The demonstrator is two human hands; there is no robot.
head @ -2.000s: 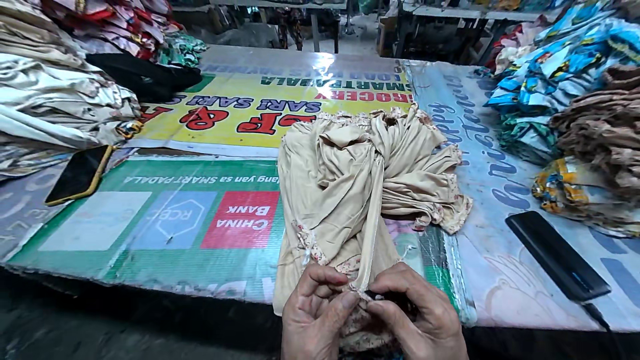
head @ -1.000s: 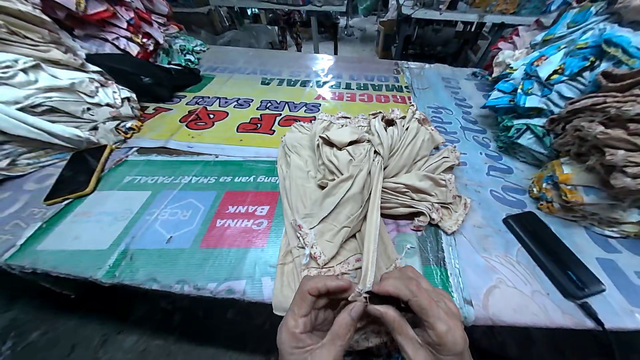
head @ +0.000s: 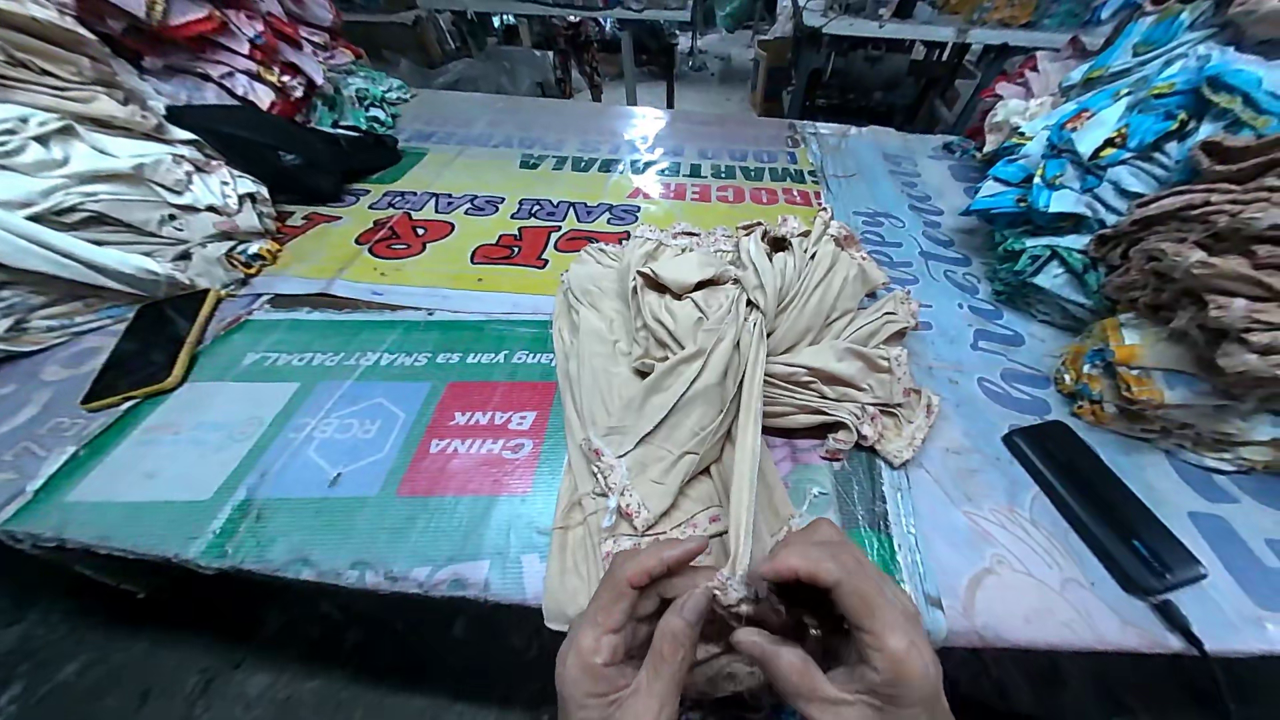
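A bundle of beige fabric garments (head: 690, 370) with floral-print edging lies gathered over the front of the table. One narrow beige strip runs down toward me, its floral end (head: 733, 590) between my hands. My left hand (head: 635, 640) pinches cloth near that end with thumb and forefinger. On the other side, my right hand (head: 850, 630) is curled close to the same end, with something dark and small between its fingers that I cannot identify. The cloth below the fingers is partly hidden by both hands.
A yellow-cased smartphone (head: 152, 348) lies at left near piled cream cloth (head: 110, 200) and a black cloth item (head: 285, 150). At right are a black power bank (head: 1105, 505) with a cable, blue printed fabric (head: 1110, 150) and brown fabric (head: 1200, 260). Printed tarpaulin (head: 400, 540) covers the table.
My fingers have shifted slightly around the floral end of the strip, and the right fingers are a little more spread. The bundle and the surrounding things stay in place.
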